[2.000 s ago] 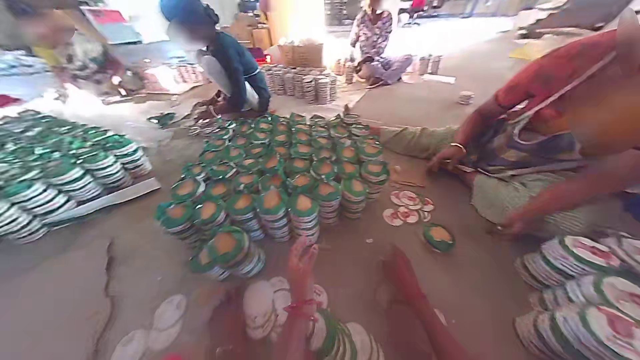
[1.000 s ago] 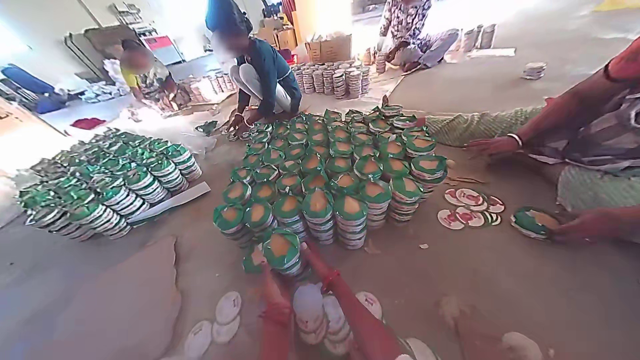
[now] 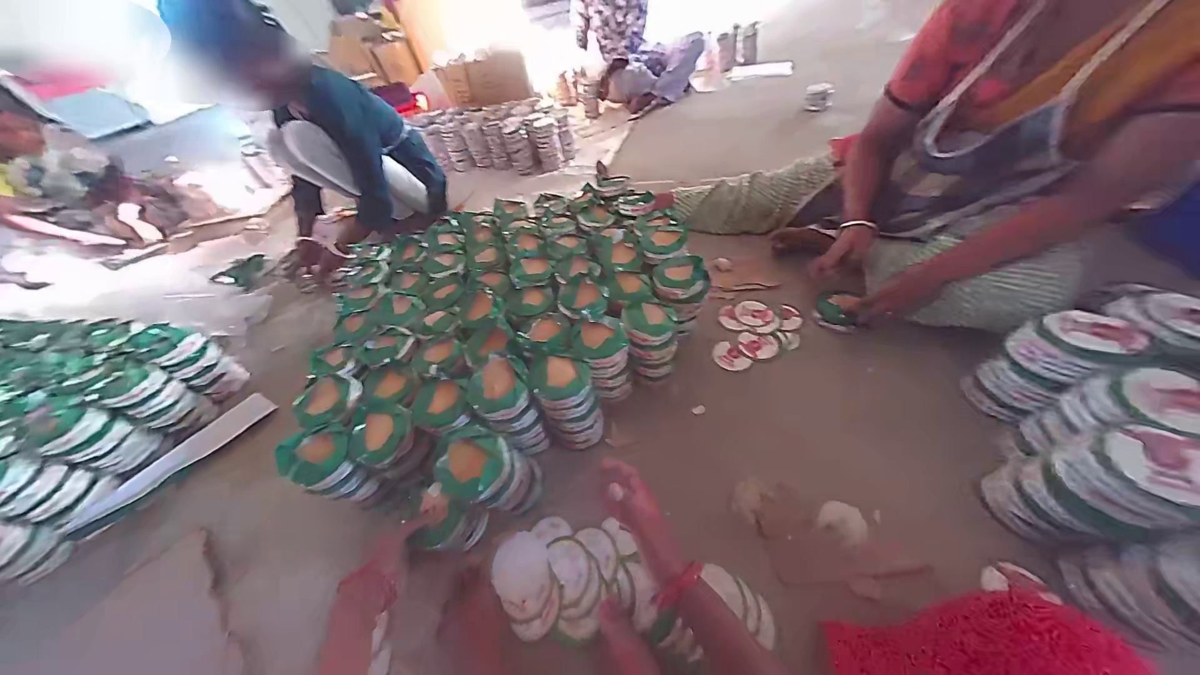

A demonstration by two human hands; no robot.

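Observation:
My left hand [image 3: 424, 517], blurred, is at the near end of the block of stacked round discs with green wrapping, against a low green-edged stack [image 3: 452, 527]. Whether its fingers grip that stack cannot be told. Just behind stands a taller stack [image 3: 473, 466] with a green top and a tan centre. My right hand [image 3: 630, 495], with a red bangle at the wrist, is raised to the right of the stacks, its fingers slightly bent and apart; no clear object shows in it. Below and between my hands lies a loose pile of pale round discs [image 3: 567, 572].
A person at the right handles a green-edged disc [image 3: 834, 309] near scattered red-and-white discs [image 3: 755, 328]. Another person crouches behind the block. More stacks stand at right [image 3: 1116, 459] and left [image 3: 141, 394], beside a pale board [image 3: 178, 459]. Red cloth [image 3: 975, 637] lies at lower right.
One second ago both my hands were at the nearest green-topped stack; my right hand has since come away to the right. The view has shifted.

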